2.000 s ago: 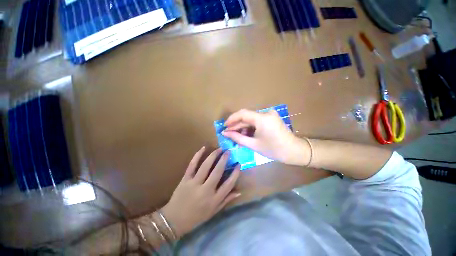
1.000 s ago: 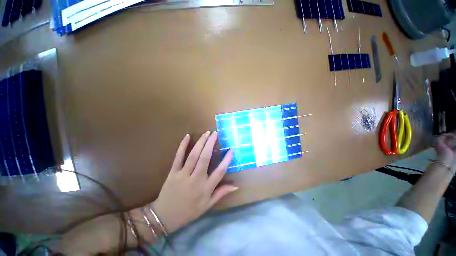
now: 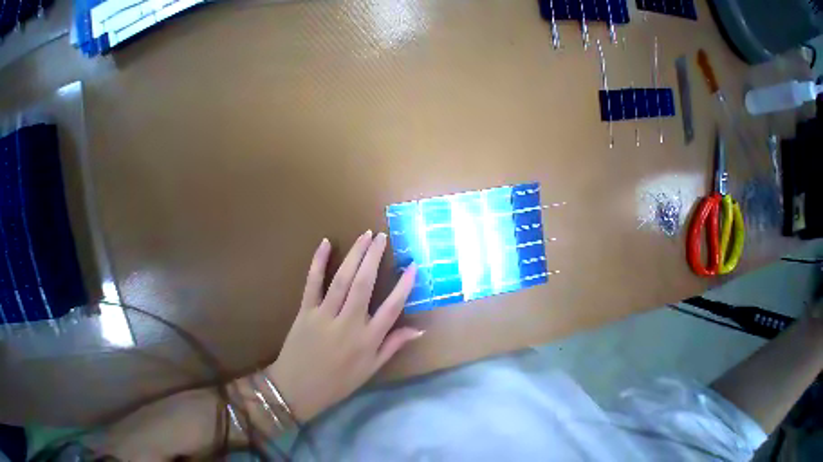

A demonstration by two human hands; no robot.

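Observation:
A solar cell piece lies flat on the tabletop in front of me, bright blue and white with glare and dark blue at its right end. Thin ribbon ends stick out past its right edge. My left hand rests palm down at its left edge, fingers spread, with one fingertip on the cell's lower left part. It grips nothing. My right hand is out of the picture; only the right forearm shows at the right edge.
Red and yellow scissors lie right, beside a cut ribbon pile. A small cell strip, a flat grey strip, an orange-handled tool and a white bottle lie far right. Dark cells lie left.
My right hand has moved from over the cell to the right and out of the picture. The cell is uncovered. My left hand stays at the cell's left edge.

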